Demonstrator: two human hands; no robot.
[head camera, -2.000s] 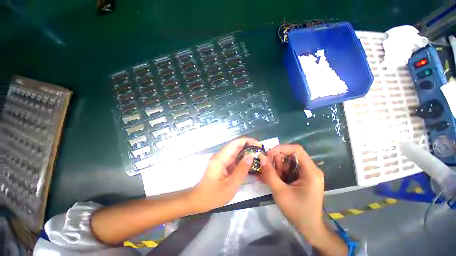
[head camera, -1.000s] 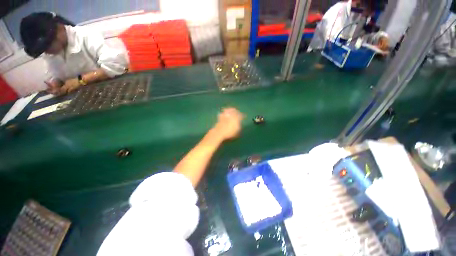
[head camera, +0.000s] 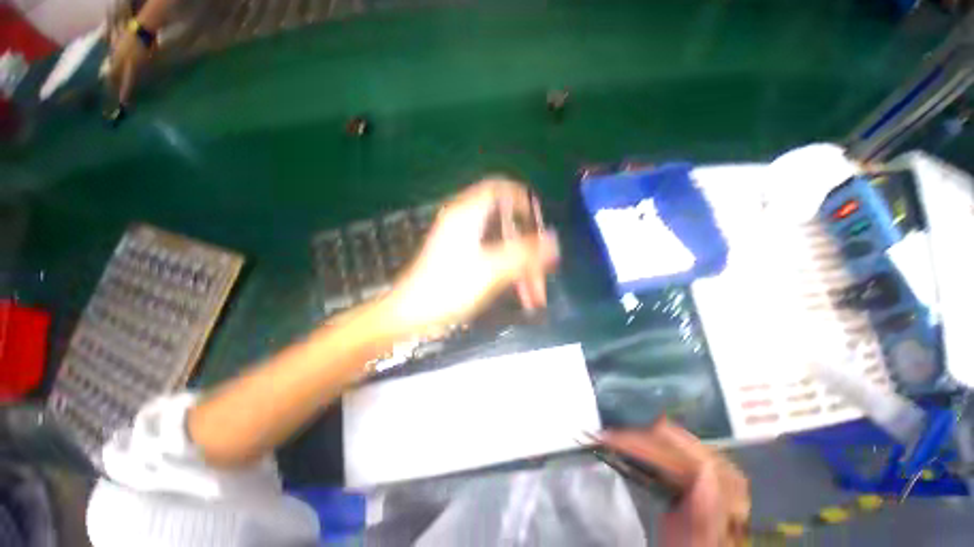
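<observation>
My left hand (head camera: 470, 262) is blurred above the clear blister tray (head camera: 358, 256), in the middle of the view. A dark rounded thing (head camera: 497, 222), apparently a round unit, shows within its fingers; blur hides its detail. My right hand (head camera: 689, 470) is low at the right, at the bench's front edge, partly blurred. It holds dark thin tweezers (head camera: 630, 462), tip pointing left toward the white paper sheet (head camera: 470, 417). The paper lies in front of the tray, with nothing visible on it.
Blue parts bin (head camera: 700, 230) with white scraps stands right of my left hand. White pad sheet (head camera: 758, 353), translucent syringe (head camera: 865, 401) and blue power box (head camera: 870, 251) lie at right. Second parts tray (head camera: 150, 321) lies left. Small units (head camera: 358, 126) sit on the green belt; another person's hand is top left.
My left hand has come back from over the belt to above the blister tray. The view has tilted down, and my right hand with the tweezers has come into view.
</observation>
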